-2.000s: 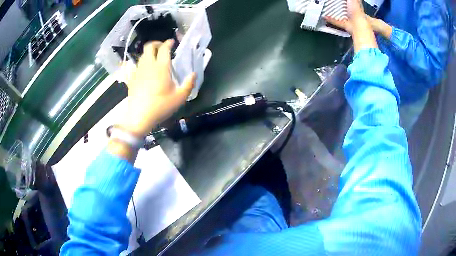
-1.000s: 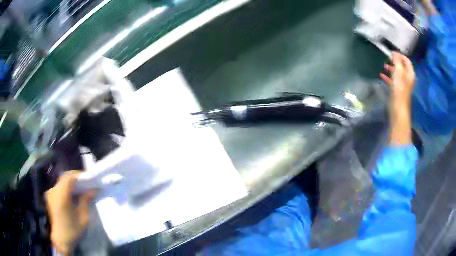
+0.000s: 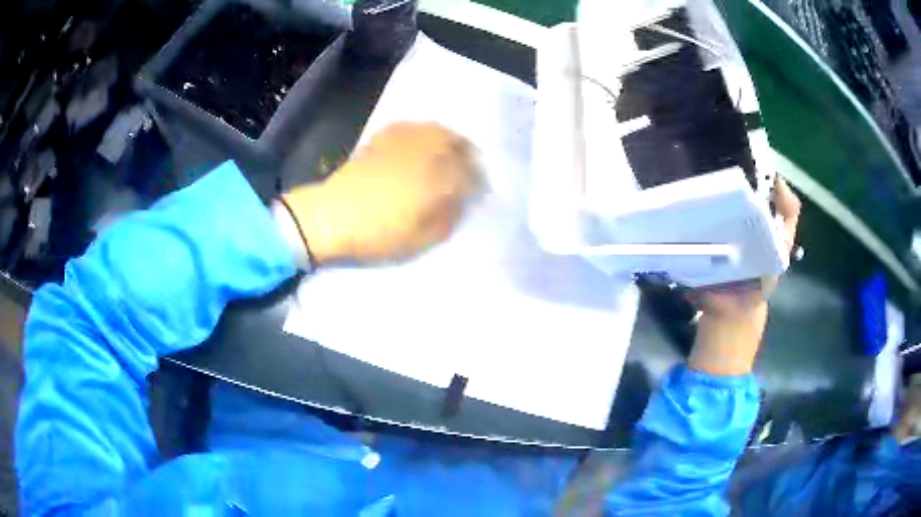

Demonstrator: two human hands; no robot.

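Note:
A white housing (image 3: 661,222) with a black interior is tilted over the right part of the white work sheet (image 3: 485,338). My right hand (image 3: 742,293) grips its lower right side, with most of the fingers hidden behind it. My left hand (image 3: 404,192) is above the left part of the sheet, apart from the housing. It is blurred and its fingers look curled; whether it holds anything cannot be told.
A grey-black tray (image 3: 167,81) with small dark pieces is at the upper left. Dark and grey parts (image 3: 86,121) are heaped at the far left. A blue object (image 3: 874,313) lies at the right, with another person's blue sleeve (image 3: 828,480) below it. A green conveyor (image 3: 808,131) runs behind the housing.
The view has swung left towards the tray. My right hand has come from the far right to the sheet with a housing. My left hand has moved from the left edge to over the sheet.

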